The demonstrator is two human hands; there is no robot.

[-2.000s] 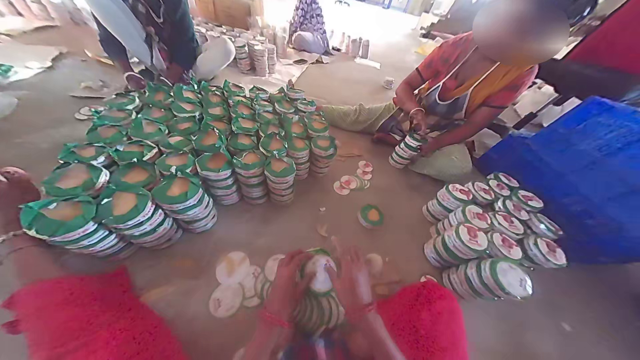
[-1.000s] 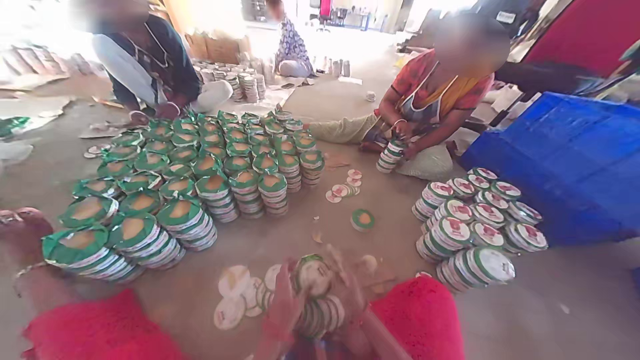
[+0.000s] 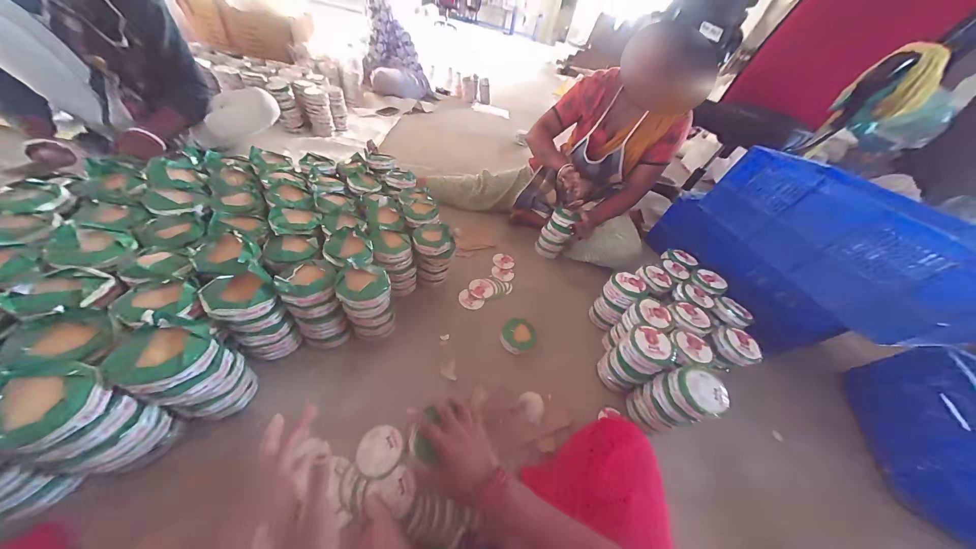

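Note:
My left hand point(image 3: 293, 465), blurred, has its fingers spread beside a small pile of loose round labels point(image 3: 380, 451) at the bottom. My right hand point(image 3: 461, 442) is over a green-edged round packet point(image 3: 424, 442), its fingers closed around the packet's top. Below it a row of round packets point(image 3: 435, 520) leans near my lap, partly hidden by my wrist. Farther ahead one green-edged packet with a tan top point(image 3: 519, 335) lies on the floor. More loose round labels point(image 3: 482, 290) lie beyond it.
Many green-topped stacks point(image 3: 248, 305) fill the left side. Label-topped stacks point(image 3: 679, 396) stand at right, beside blue crates point(image 3: 823, 236). A co-worker point(image 3: 610, 145) sits ahead holding a stack point(image 3: 557, 232); another person point(image 3: 130, 69) is at upper left. More stacks point(image 3: 316, 107) stand behind.
My left hand has moved left, away from the row of packets, and the two hands are farther apart. The view has shifted.

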